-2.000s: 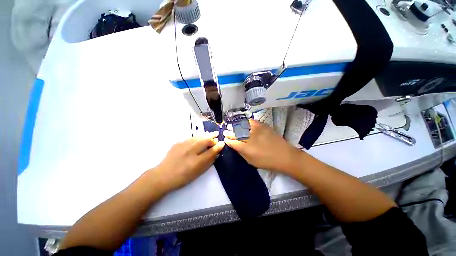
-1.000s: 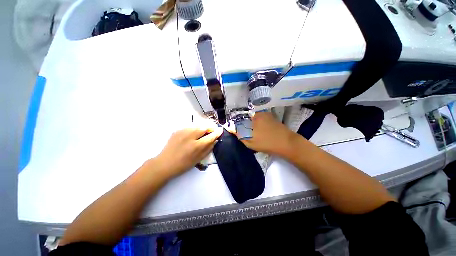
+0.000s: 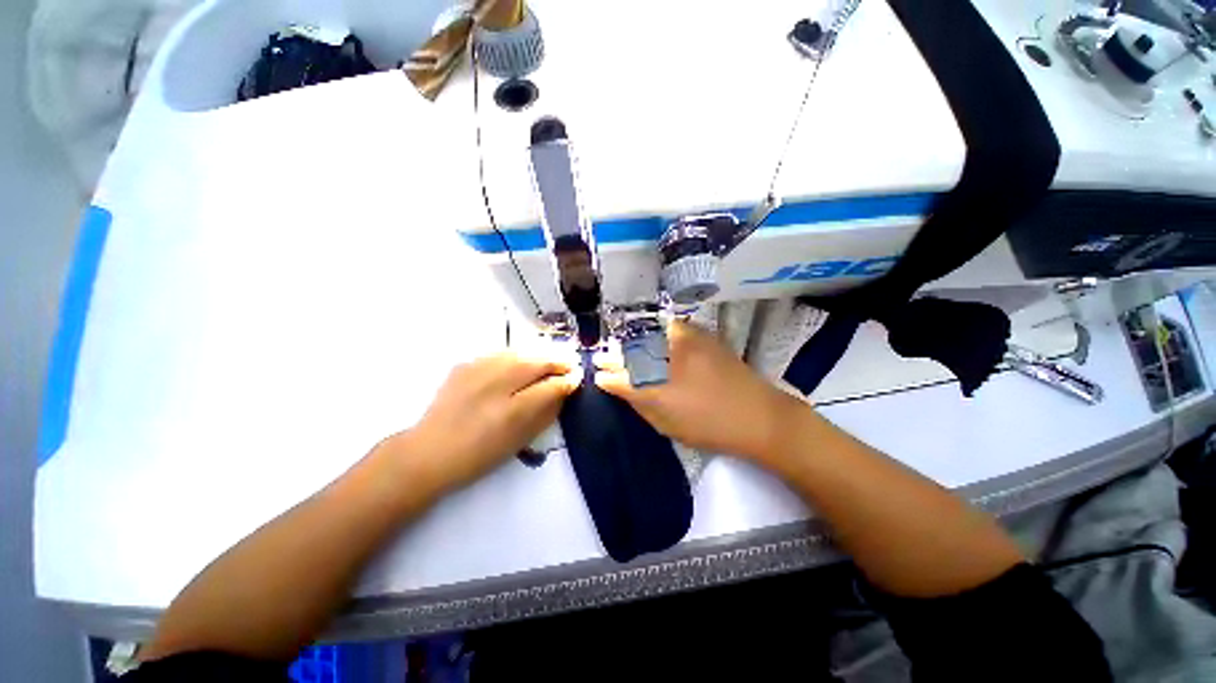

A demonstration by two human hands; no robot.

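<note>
A navy band (image 3: 627,480) lies on the white table, running from the presser foot (image 3: 591,334) towards the table's front edge. My left hand (image 3: 487,407) pinches the band's left side just in front of the foot. My right hand (image 3: 700,394) pinches its right side, with fingertips close to the left ones. Light grey knit (image 3: 780,334) lies behind and to the right of my right hand, partly hidden under the machine head. The needle point is too small to tell.
The white sewing machine (image 3: 694,134) spans the back. A black cloth strip (image 3: 994,174) hangs over its arm. A slim silver tool (image 3: 1054,374) lies at right beside dark cloth. The ruler-marked table edge (image 3: 534,603) runs in front. Grey fabric (image 3: 1114,534) lies at lower right.
Against two seconds ago, the navy band's near end sits further back from the table's front edge. Both hands stay at the foot, with small shifts of the fingers.
</note>
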